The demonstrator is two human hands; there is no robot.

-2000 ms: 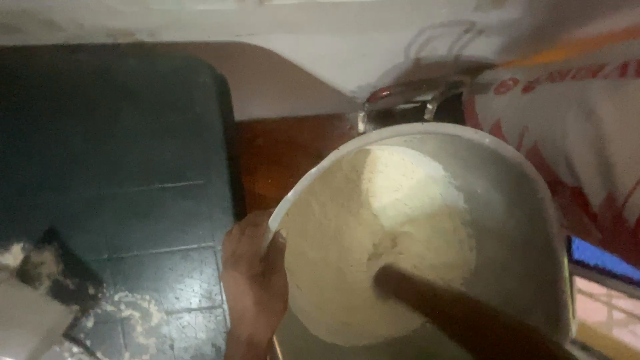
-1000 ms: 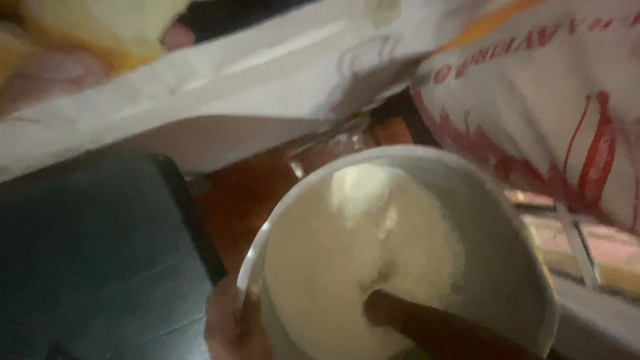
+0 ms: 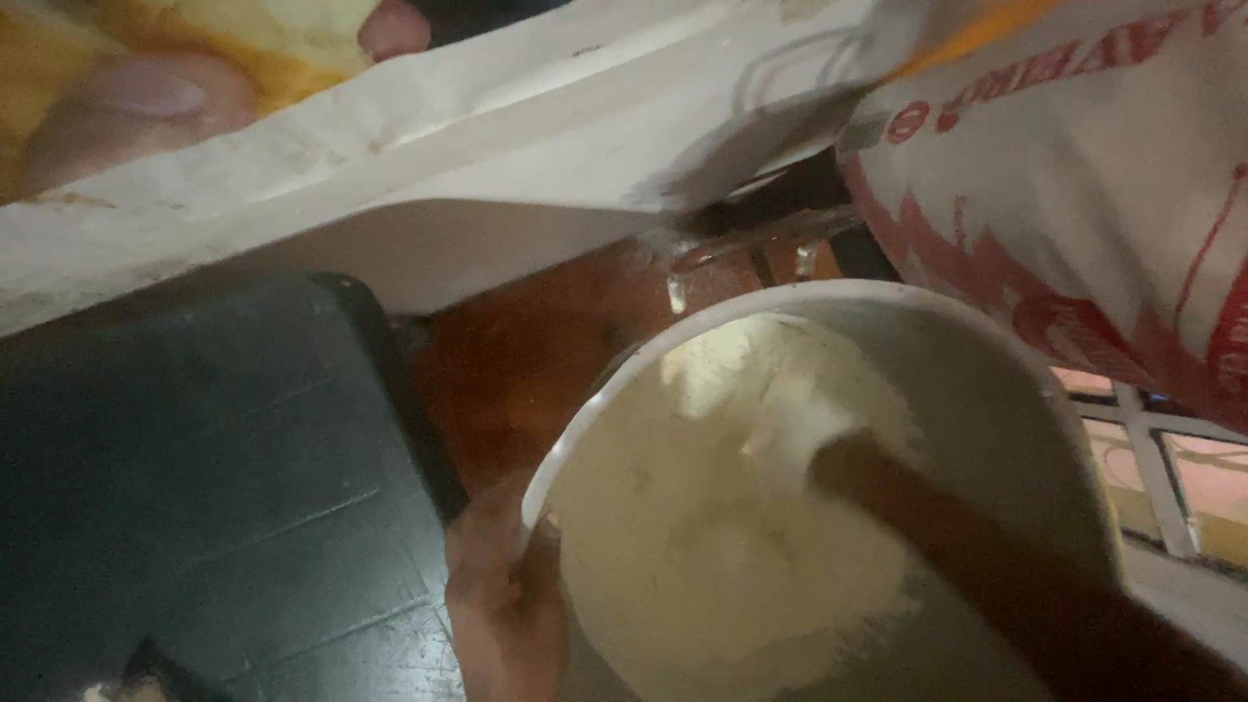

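A white round tub [image 3: 585, 409], apparently plastic, holds a pale flour-like powder [image 3: 721, 575]. My left hand [image 3: 507, 595] grips the tub's left rim. From the lower right my right forearm reaches over the tub. My right hand [image 3: 795, 434] is whitened with powder and blurred at the powder's surface, near a brighter heap at the far side; its fingers cannot be made out. Beyond the tub, at the upper right, a white sack [image 3: 1053, 185] with red print stands or hangs close to the rim.
A dark green flat-topped surface [image 3: 195, 468] lies left of the tub, with pale crumbs at its lower edge. A whitish ledge [image 3: 439, 136] crosses behind. Digit-like pink shapes [image 3: 156, 97] show on yellow at upper left. Reddish-brown flooring [image 3: 526, 341] and a light lattice [image 3: 1150, 468] flank the tub.
My right hand has come up out of the powder, where it was buried before, and now shows whitened. My left hand stays on the rim. The view has tilted.
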